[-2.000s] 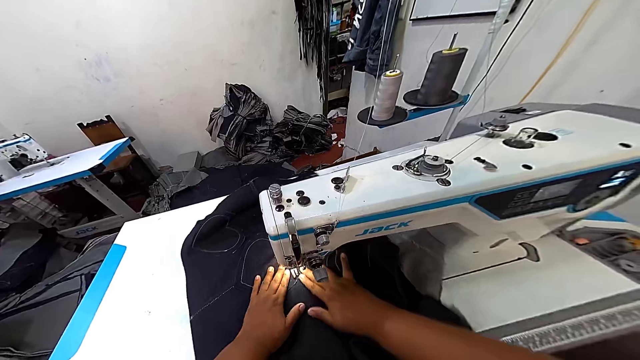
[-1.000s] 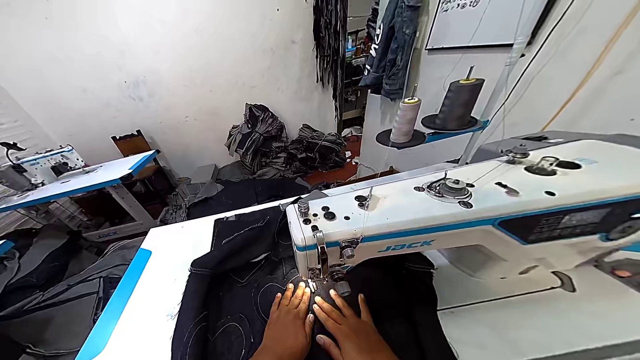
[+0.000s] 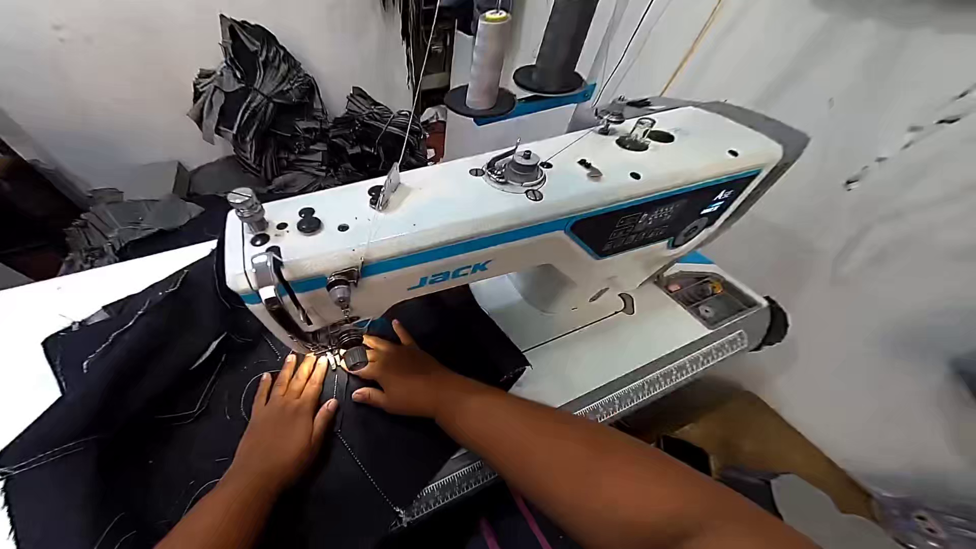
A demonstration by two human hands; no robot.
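Dark fabric with pale stitched lines lies across the bed of a white and blue Jack sewing machine. My left hand rests flat on it, fingers spread a little, just left of the lit presser foot. On the other side of the foot, my right hand presses on the cloth, its fingertips partly behind a dark knob. A line of stitches runs from the foot toward me between the hands. The needle itself cannot be made out.
Two thread cones, one pale and one dark, stand behind the machine. Bundles of dark cut fabric are heaped against the wall. A small parts tray sits at the bed's right end, and a ruler strip lines the front edge.
The view has swung to the right and closer to the machine. The fabric has shifted, and a stitched line now shows between my hands. Both hands stay beside the presser foot.
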